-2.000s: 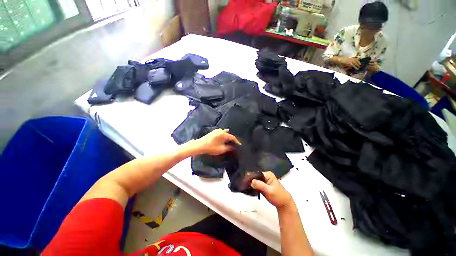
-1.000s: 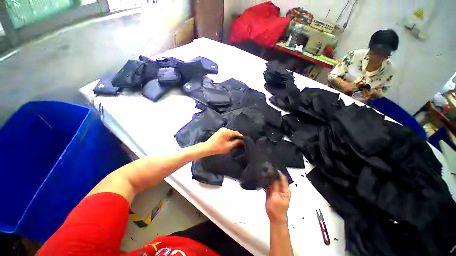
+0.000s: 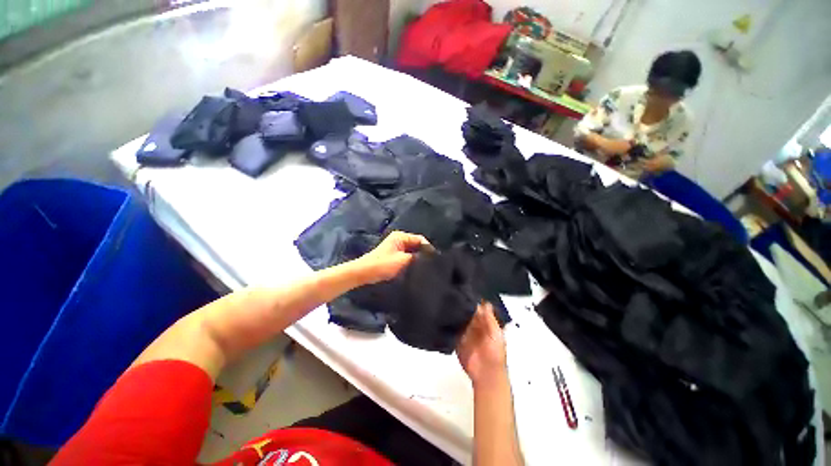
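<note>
A black pouch (image 3: 428,302) is held between my two hands above the near part of the middle pile. My left hand (image 3: 398,252) pinches its upper left edge. My right hand (image 3: 481,341) is at its lower right edge, with the fingers partly behind the fabric. Flat finished pouches (image 3: 351,221) lie overlapping behind and around it. A tall rumpled heap of unfinished pouches (image 3: 674,300) covers the right side. Red-handled thread snips (image 3: 565,398) lie on the white covering, to the right of my right hand.
Padded pouches (image 3: 260,132) are grouped at the table's far left corner. A blue bin (image 3: 68,300) stands on the floor at left. A person (image 3: 638,123) sits beyond the table, near a sewing machine (image 3: 556,68). Red fabric (image 3: 453,38) lies at the back.
The pouch, earlier bunched with my right hand over its lower end, is now spread flatter between my hands. My right hand has moved to its right edge. The camera view has shifted slightly.
</note>
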